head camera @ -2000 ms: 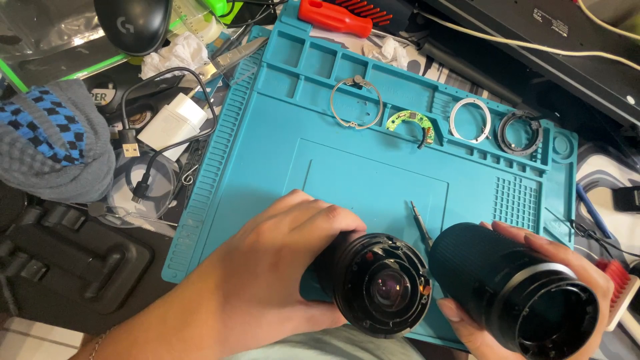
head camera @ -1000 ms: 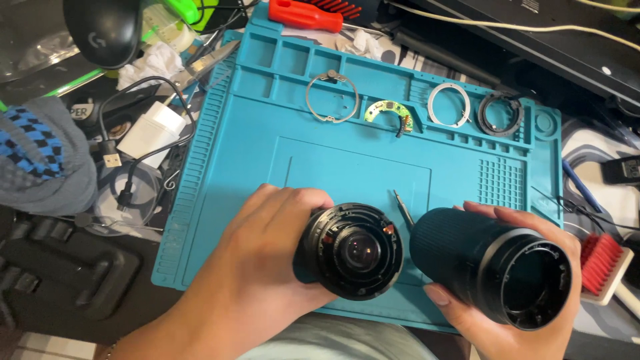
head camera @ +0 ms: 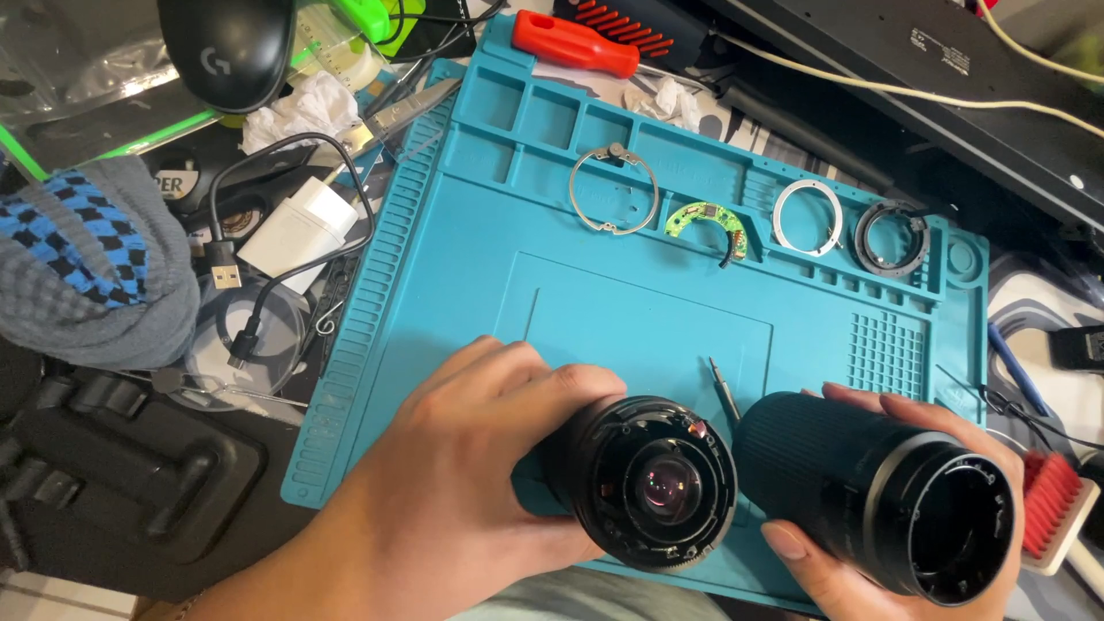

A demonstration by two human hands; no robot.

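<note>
My left hand [head camera: 492, 466] grips the body of a black camera lens [head camera: 655, 483], its open rear with a small glass element facing up. Beside it my right hand [head camera: 888, 509] holds a black ribbed lens barrel [head camera: 828, 457], tilted, its hollow end toward the lower right. A screwdriver bit or thin shaft [head camera: 723, 388] lies between them on the teal silicone repair mat [head camera: 431, 336]. Along the mat's far side rest a thin metal ring [head camera: 573, 200], a curved green circuit board [head camera: 709, 216], a silver ring [head camera: 780, 217] and a black lens mount ring [head camera: 865, 235].
A red-handled tool [head camera: 573, 45] lies across the mat's top edge. To the left are a black mouse [head camera: 226, 52], a white charger [head camera: 297, 233], a black USB cable [head camera: 366, 198] and a grey-blue cloth [head camera: 164, 250]. A red-bristled brush [head camera: 1052, 509] sits at the right.
The lens in my left hand and the barrel in my right stay held side by side. The view has shifted slightly; nothing else has plainly changed.
</note>
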